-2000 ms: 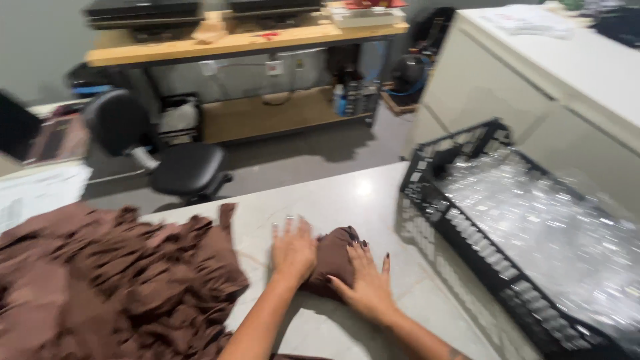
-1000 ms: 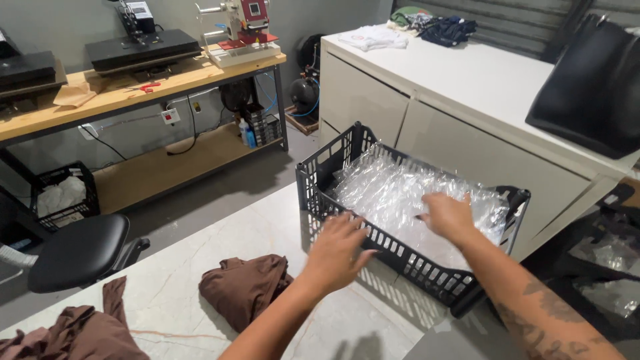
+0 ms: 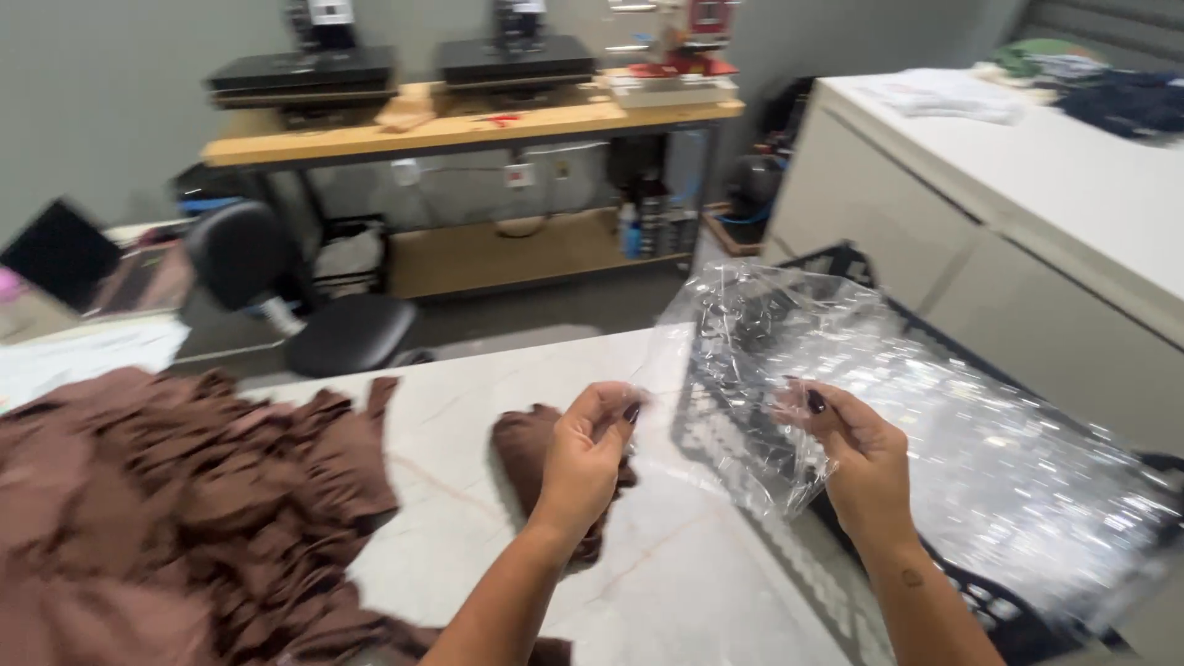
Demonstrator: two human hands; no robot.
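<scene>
Between my hands a clear plastic bag point(image 3: 740, 370) is held up, with my left hand point(image 3: 592, 453) pinching its left edge and my right hand point(image 3: 856, 453) pinching its right side. A folded brown garment point(image 3: 527, 453) lies on the marble-look table point(image 3: 444, 518), partly behind my left hand. Loose brown fabric point(image 3: 185, 499) is heaped on the table at the left. The black plastic crate point(image 3: 999, 601) at the right holds many clear plastic bags point(image 3: 1008, 462); the raised bag covers part of its near left side.
A black office chair point(image 3: 351, 333) stands beyond the table. Behind it is a wooden workbench point(image 3: 361, 139) with heat presses point(image 3: 305, 74). A white cabinet point(image 3: 1101, 185) bearing folded clothes point(image 3: 943, 92) stands past the crate. A laptop point(image 3: 65, 254) and papers point(image 3: 92, 356) are at the far left.
My hands were on the brown garment two seconds ago, and my right hand was over the bags in the crate one second ago. A clear bag is now held between both hands. The view has swung about.
</scene>
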